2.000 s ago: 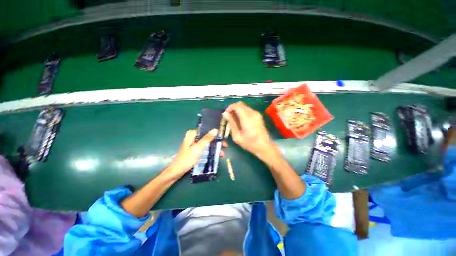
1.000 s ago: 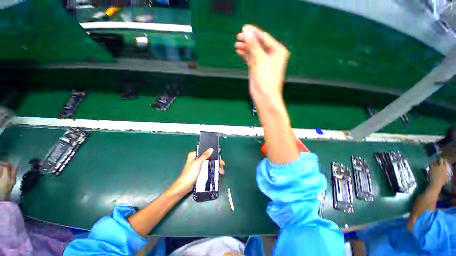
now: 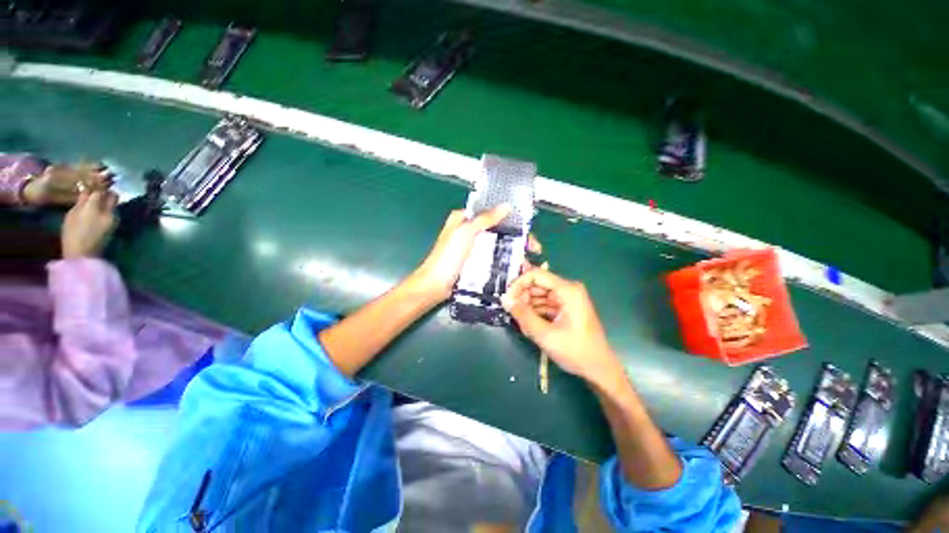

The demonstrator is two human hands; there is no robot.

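Note:
My left hand (image 3: 450, 253) holds an open phone body (image 3: 487, 273) above the bench, thumb across it. A grey gridded display panel (image 3: 509, 179) extends from its far end, over the white-edged ledge. My right hand (image 3: 557, 318) is at the near right side of the body, fingers curled and fingertips against its edge; whether they pinch anything is too small to tell. A tan strip (image 3: 543, 372) lies on the bench, partly hidden by my right hand.
A red box (image 3: 687, 313) of curled tan strips stands at right. Several waiting phones (image 3: 822, 425) lie at lower right, one phone (image 3: 213, 163) at left. More phones (image 3: 682, 146) lie on the raised green strip. A neighbour's hands and pink sleeves (image 3: 92, 312) are at far left.
My right hand has come down from its raised position to the phone body. The display panel now shows a grey gridded face. The view has turned and tilted, showing the red box fully.

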